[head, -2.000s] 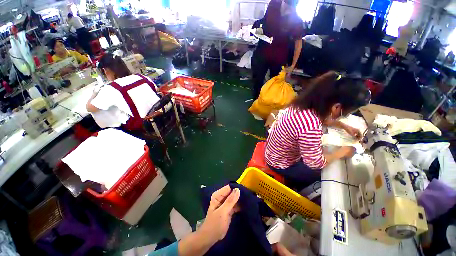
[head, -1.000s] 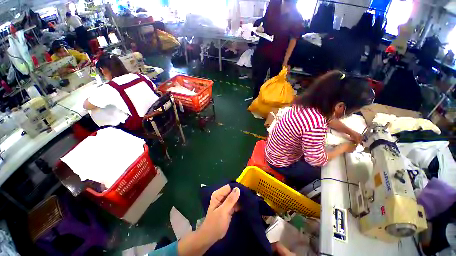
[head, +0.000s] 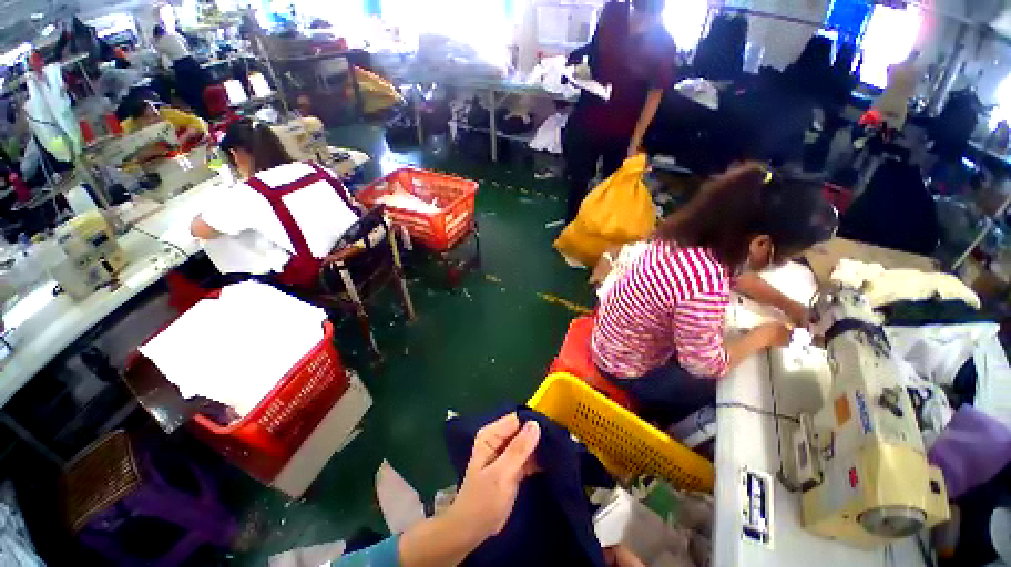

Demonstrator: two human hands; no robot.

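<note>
A navy garment piece (head: 549,504) hangs at the bottom centre, in front of the yellow plastic basket. My left hand (head: 493,471) comes up from the bottom edge and pinches its upper edge between thumb and fingers. My right hand (head: 623,556) is mostly cut off by the bottom edge. Only a small part shows at the cloth's right side, so its grip cannot be made out.
Yellow plastic basket (head: 621,432) and scraps (head: 654,526) lie beyond the cloth. A seated person (head: 665,305) works at an industrial sewing machine (head: 876,443) at right. Red crate (head: 277,393) with white pieces stands left. A standing person (head: 615,89) holds a yellow sack (head: 610,216).
The view has shifted very slightly. My left hand keeps its pinch on the navy cloth. The standing person and yellow sack have changed pose a little.
</note>
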